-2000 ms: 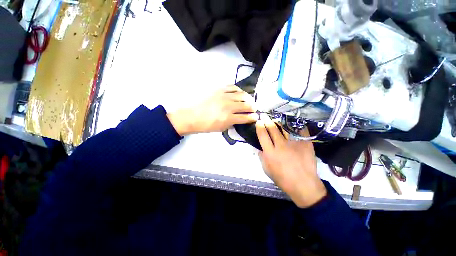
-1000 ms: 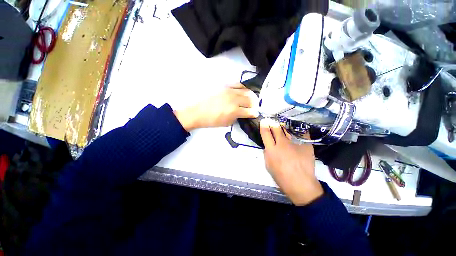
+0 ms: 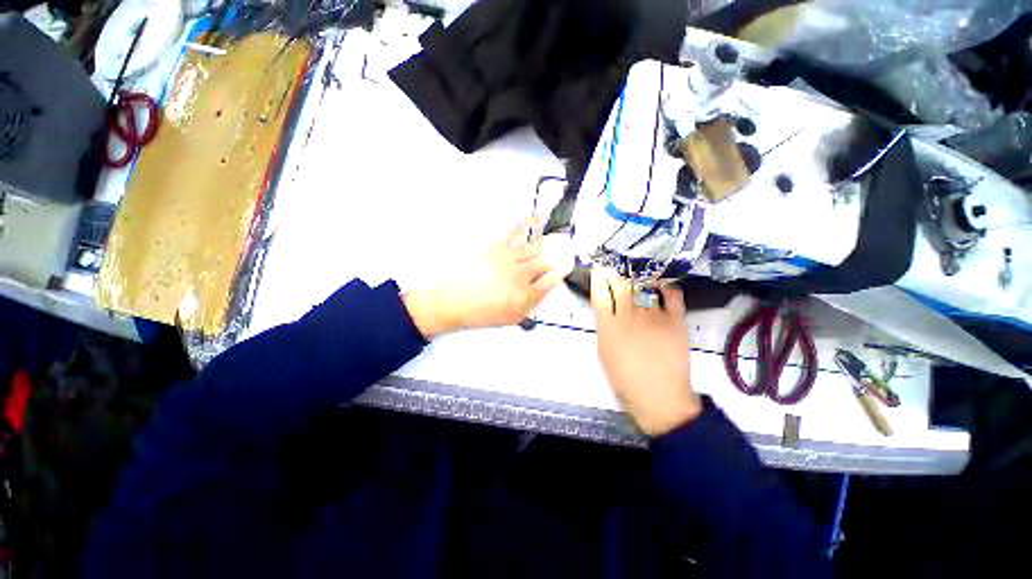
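Note:
The white sewing machine with a blue stripe stands right of centre. The black cloth lies bunched behind and left of its head. My left hand has its fingertips at the left of the needle area, by a small pale patch. My right hand is just right of it, fingertips under the machine head. A little dark cloth shows between the fingertips; most of it is hidden, so the grip is hard to see. Red-handled scissors lie right of my right hand.
Green-black snips and a thin yellowish tool lie far right. A yellow-brown board, a second red pair of scissors and a grey box are at left. A black band drapes over the machine.
The view has shifted, so the machine head appears further left. Dark cloth below and beside my fingertips, and over the red scissors, has mostly gone from sight. The scissors' handles now show more fully.

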